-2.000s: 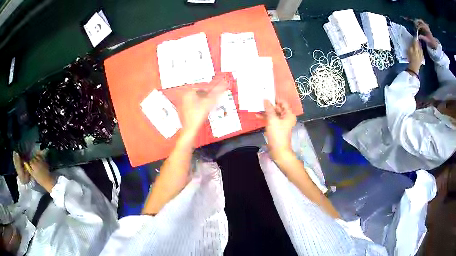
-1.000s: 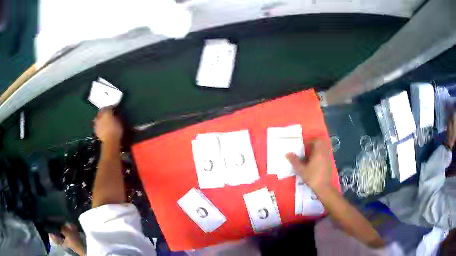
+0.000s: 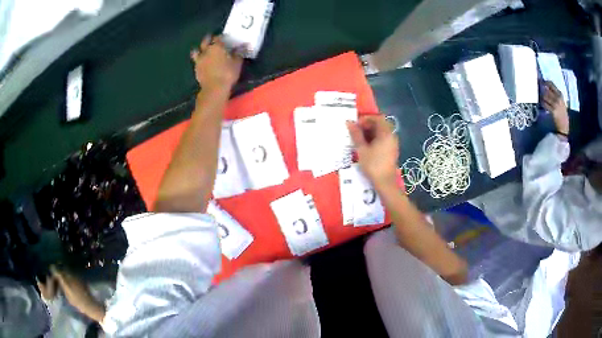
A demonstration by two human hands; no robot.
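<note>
White leaflets lie in piles on the red mat (image 3: 264, 191). Two piles with a dark C mark stand side by side (image 3: 259, 150); my left forearm partly covers the left one. Text-side leaflets (image 3: 323, 142) overlap to their right. Along the near side lie three small C-marked sets (image 3: 300, 223), spaced apart. My left hand (image 3: 221, 61) reaches over the belt, fingers at the lower edge of a white C-marked pack (image 3: 247, 23); its grip is unclear. My right hand (image 3: 376, 146) has curled fingers at the right edge of the text-side leaflets; whether it pinches one is unclear.
Glossy black parts (image 3: 92, 198) lie left of the mat. Cream rubber bands (image 3: 445, 165) and white leaflet stacks (image 3: 485, 86) lie right. Another item (image 3: 74, 92) is on the green belt. A metal post (image 3: 422, 33) rises behind the mat. Neighbours' hands show at both sides.
My left hand went from over the mat to a pack on the belt, then right to another pack. My right hand stays by the text-side leaflets. A C-marked set now lies at the mat's near right.
</note>
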